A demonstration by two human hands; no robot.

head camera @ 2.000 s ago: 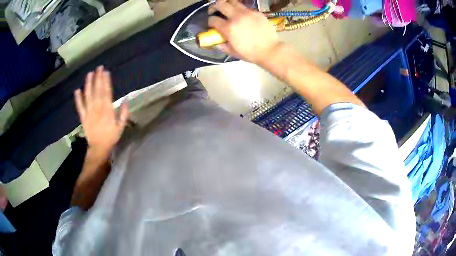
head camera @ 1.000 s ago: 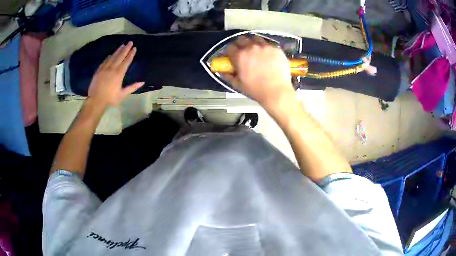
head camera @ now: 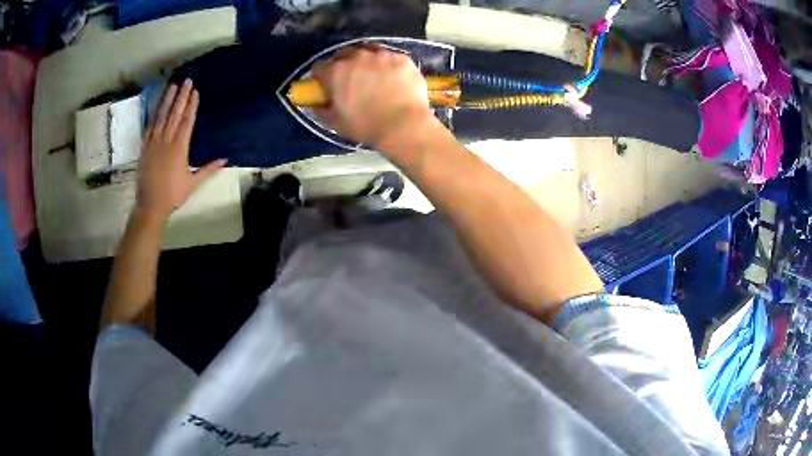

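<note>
Dark trousers (head camera: 240,116) lie along the narrow padded arm, running from left to right across the view. My right hand (head camera: 374,96) is closed around the yellow-orange handle of the steam iron (head camera: 436,61), whose pointed plate rests on the cloth with its tip to the left. My left hand (head camera: 171,156) lies at the left end of the cloth, fingers apart, and holds nothing. A blue and a yellow coiled line (head camera: 525,96) run right from the iron's rear. The underside of the iron is hidden.
Pale panels (head camera: 142,218) lie under the arm, with a small white block (head camera: 109,135) at its left end. Magenta cloth (head camera: 726,120) hangs at the right. Blue crates (head camera: 654,267) stand lower right. Dark shoes (head camera: 385,187) show below the arm. Blue cloth (head camera: 739,356) lies lower right.
Since one second ago, the iron and my right hand have moved left along the cloth, closer to my left hand. More of the white block shows at the left end. The view has also shifted.
</note>
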